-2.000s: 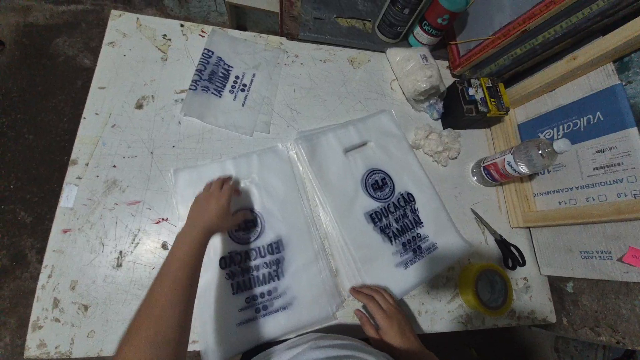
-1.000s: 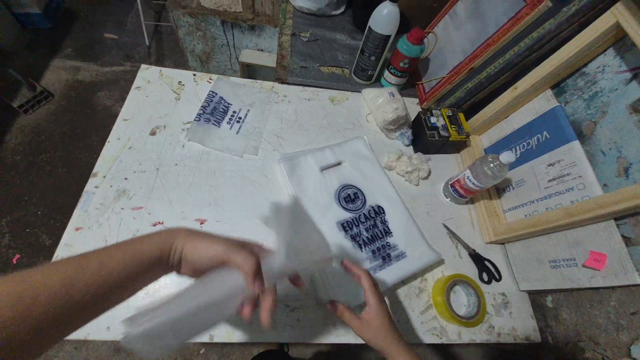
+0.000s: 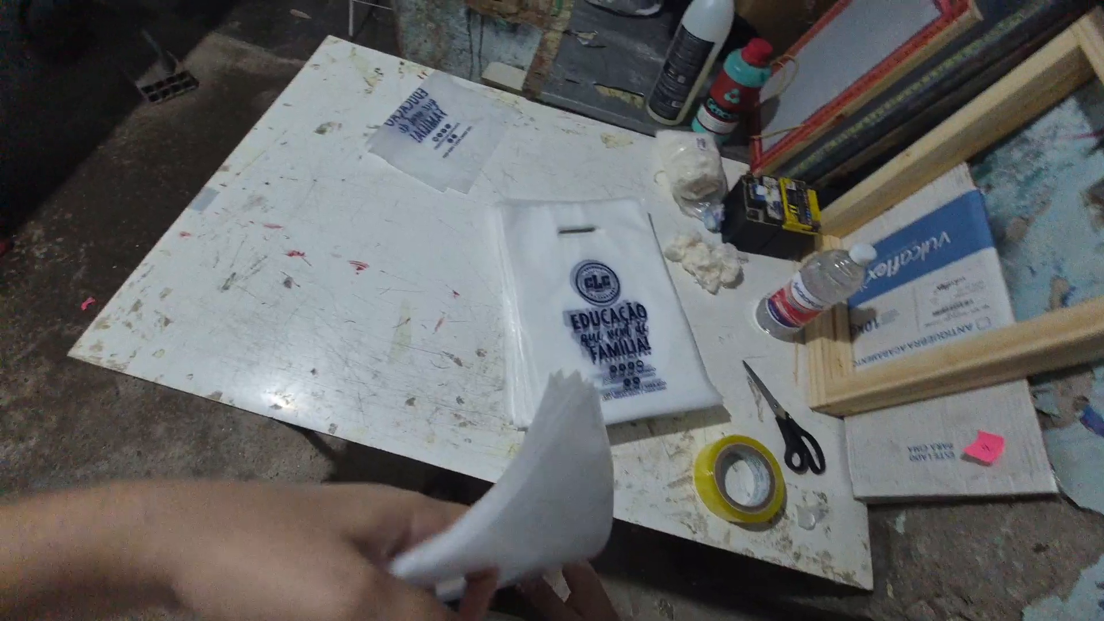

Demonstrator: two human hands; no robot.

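Note:
At the bottom of the head view, my left hand [image 3: 379, 535] grips a curved stack of thin white plastic bags [image 3: 552, 483] just off the table's near edge. My right hand [image 3: 573, 595] is mostly hidden behind that stack; only some fingers show beneath it, and their hold is unclear. A pile of white plastic bags [image 3: 535, 259] with dark blue print and a punched handle slot lies flat on the table, beyond my hands. Some smaller printed translucent sheets [image 3: 470, 142] lie near the table's far edge.
Along the right of the white table [image 3: 259, 328] are a clear tape roll [image 3: 709, 479], scissors [image 3: 780, 414], a clear bottle [image 3: 798, 302], a black battery [image 3: 759, 233], crumpled white material [image 3: 707, 263] and a wooden frame [image 3: 949, 362] over a flattened carton [image 3: 940, 440]. Two bottles [image 3: 690, 65] stand behind.
The left-hand bag stack lay flat beside the other pile two seconds ago; it is now lifted off the table and curled in my grip, nearer my body. The view has shifted.

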